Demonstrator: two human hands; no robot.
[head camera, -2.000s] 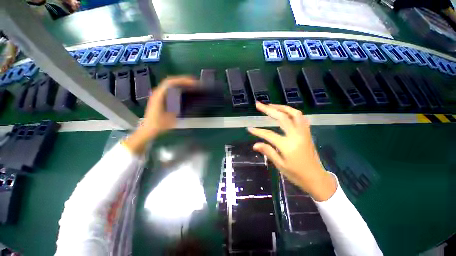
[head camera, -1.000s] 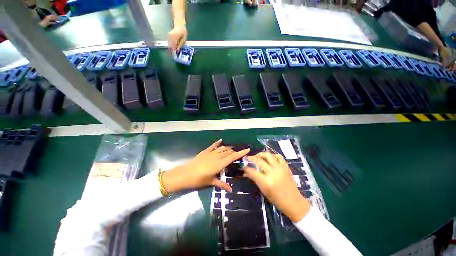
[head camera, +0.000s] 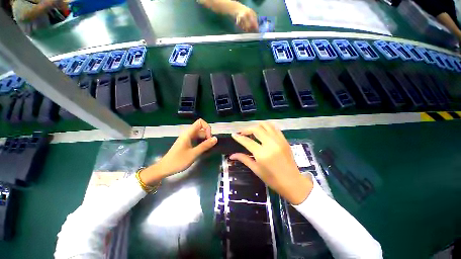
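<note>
A small black adhesive piece (head camera: 225, 144) is between my two hands, just above the top of the die-cut sheet. My left hand (head camera: 188, 150) pinches its left side at the fingertips. My right hand (head camera: 269, 161) has thumb and forefinger at its right side, a little apart with the piece between them. The blurred outline of the piece is hard to tell from the sheet behind. The die-cut sheet (head camera: 248, 212) of glossy black panels lies below my hands. Dark housings (head camera: 221, 93) stand in a row on the belt, windows toward me.
Bagged sheets (head camera: 302, 222) lie partly under my right forearm. A long plastic bag (head camera: 120, 157) is at left, a faint transparent sheet (head camera: 349, 174) at right. Joined dark housings (head camera: 21, 157) are at far left. Blue frames (head camera: 303, 49) line the belt's far side. A person's hand (head camera: 246, 19) holds another frame.
My hands have risen from the sheet toward the rail, with the black piece now between them. A blue frame now lies at the far left-centre, and the other person's hand has moved right.
</note>
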